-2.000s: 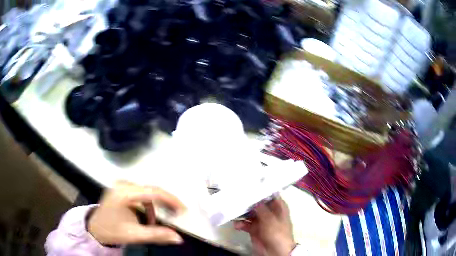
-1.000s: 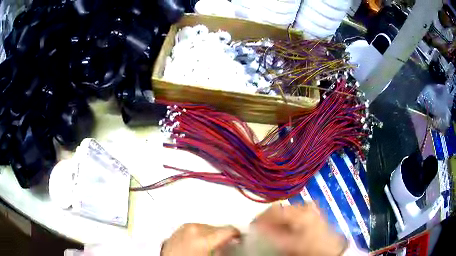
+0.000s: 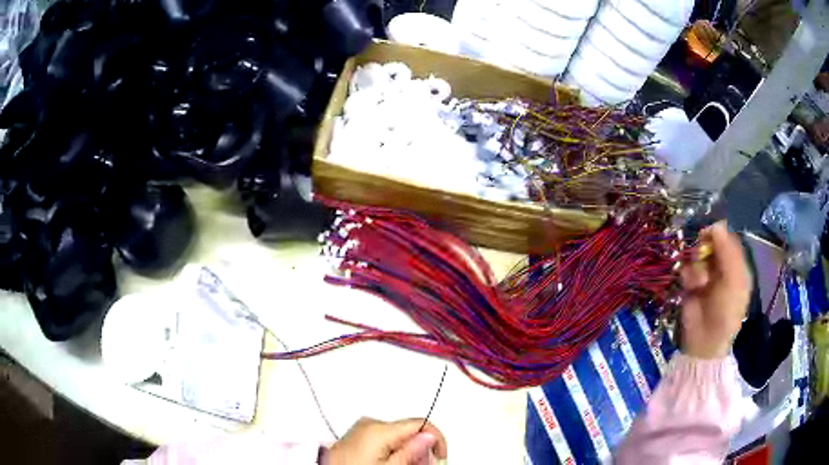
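Note:
My left hand [image 3: 386, 442] is at the bottom edge, fingers pinched on a thin wire [image 3: 436, 398]; a dark strand rises from it. My right hand [image 3: 716, 295] is at the right end of the red, blue and black wire harness bundle [image 3: 536, 318], fingertips together by the small plugs; whether they grip one cannot be told. The white housing [image 3: 218, 363], a flat-edged piece with a rounded part, lies on the table at left. A few harness strands reach its right edge.
A heap of black covers [image 3: 182, 118] fills the upper left. A cardboard parts box [image 3: 454, 200] holds white rings and small motors. Stacked white shells [image 3: 627, 45] stand behind it. A blue-white striped sheet [image 3: 582, 400] lies under the harnesses. A black-and-white unit stands at far right.
The white housing has left my hands and lies on the table. My hands, together a second ago, are apart: the right has moved up and right to the harness ends, the left stays low.

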